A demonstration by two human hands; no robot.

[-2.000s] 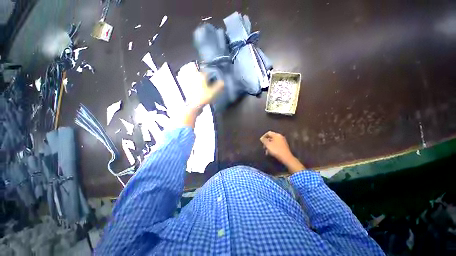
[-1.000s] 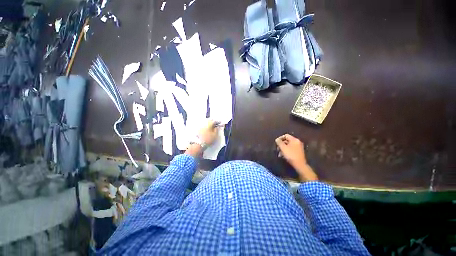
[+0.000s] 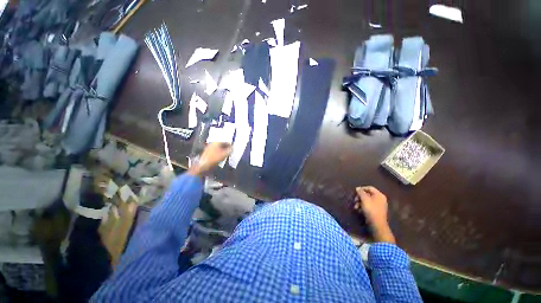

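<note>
My left hand is low over the near end of the white-faced pieces, fingertips at their edge; whether it grips one is unclear. A long dark navy denim piece lies bare to their right, and a shorter navy piece lies among them at the far end. My right hand is by the table's near edge, fingers curled, with nothing visible in it. Two pale blue tied bundles lie side by side at the right, dark strips around their middles.
A small open box of tiny pale bits sits just nearer than the bundles. A strip hank and white scraps lie left. Large rolled bundles are at the far left. Grey cloth is piled beyond the table's near-left edge.
The view has swung left. My left hand set its bundle beside the other, then moved over the white pieces and leftward. The long navy piece is now largely uncovered. My right hand stays curled.
</note>
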